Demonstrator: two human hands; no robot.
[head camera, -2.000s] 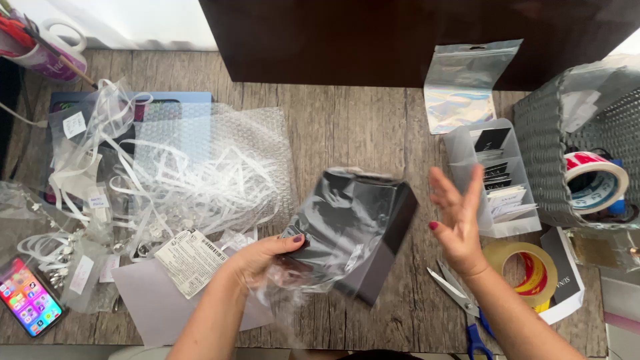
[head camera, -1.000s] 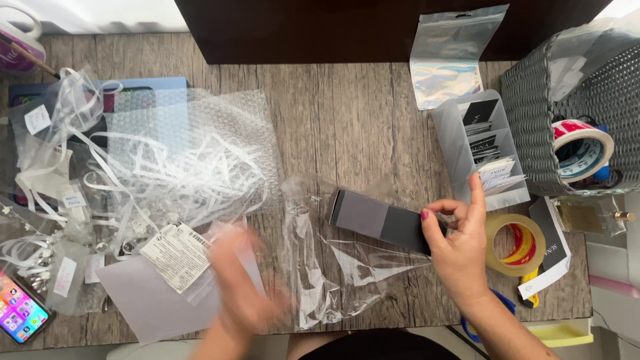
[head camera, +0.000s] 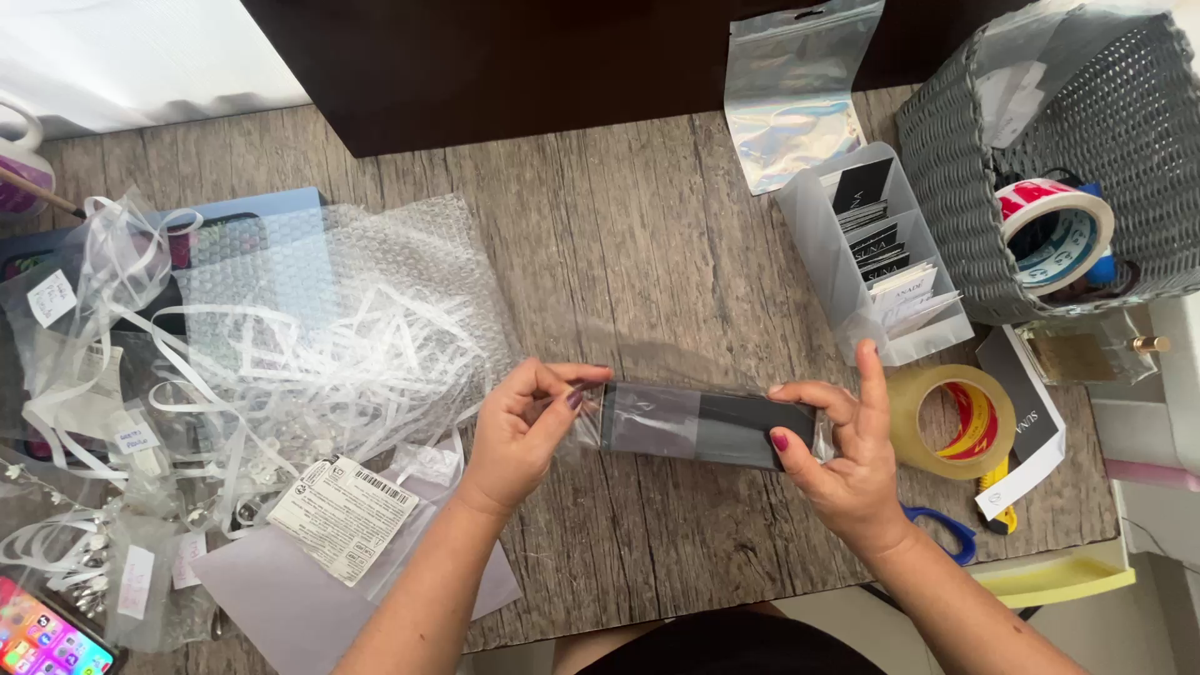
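Note:
A dark box (head camera: 698, 424) in clear plastic film, its narrow side facing up, is between my hands above the wood-look table (head camera: 637, 244). My left hand (head camera: 525, 431) pinches the film at the box's left end between thumb and fingers. Around the right end, my right hand (head camera: 848, 441) grips the box with thumb and fingers, its index finger raised. The film stretches past both ends of the box; its underside is hidden.
Bubble wrap (head camera: 450, 253) with white ribbons and small bags lies left, near a phone (head camera: 52, 628). At right are a card organizer (head camera: 881, 253), a woven basket (head camera: 947, 169), clear tape (head camera: 952, 422), blue-handled scissors (head camera: 947, 534) and a yellow cutter (head camera: 998, 497).
The box, earlier showing its broad face, now has a narrow side up. My left hand has moved right from beside the paper label to the film at the box's left end.

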